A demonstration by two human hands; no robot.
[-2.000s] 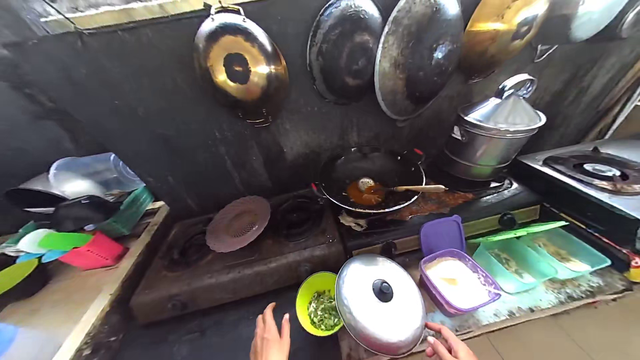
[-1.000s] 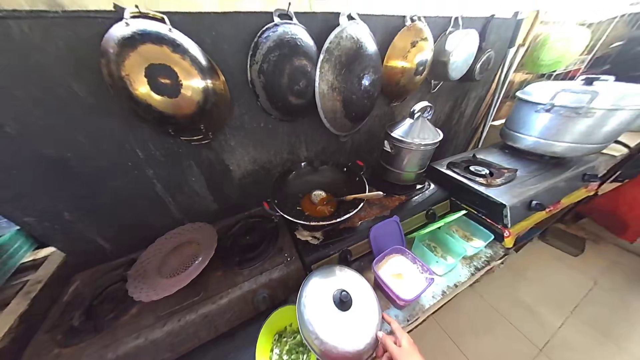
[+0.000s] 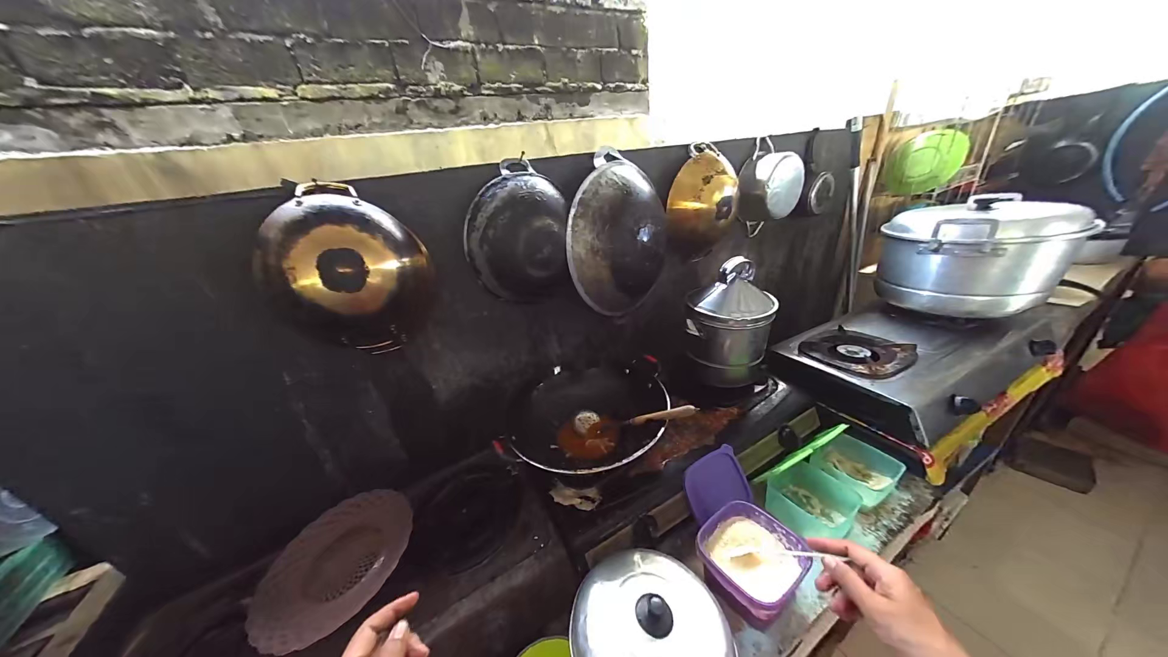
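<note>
Between the fingers of my right hand [image 3: 867, 589] is the handle of a small spoon [image 3: 789, 553], its tip in the pale powder of a purple plastic container [image 3: 763, 598]. The container's purple lid [image 3: 718, 484] leans open behind it. Left of it lies a round metal lid [image 3: 650, 610] with a black knob. My left hand [image 3: 388, 630] is at the bottom edge, partly out of view, with no object seen in it. A sliver of a lime-green bowl [image 3: 546, 648] shows between them. Farther back, a wok [image 3: 538, 411] on the stove holds orange-brown liquid and a wooden-handled ladle [image 3: 662, 415].
A pink scalloped plate [image 3: 333, 570] rests on the stove at left. Green containers [image 3: 812, 500] stand right of the purple one. A lidded steamer pot [image 3: 732, 338] is behind the wok. A large aluminium pot [image 3: 985, 260] sits on another stove [image 3: 912, 356]. Several woks [image 3: 616, 237] hang on the wall.
My right hand has left the metal lid's edge, where it was a second ago, and now holds a spoon in the purple container. My left hand is back in view. The view has tilted up.
</note>
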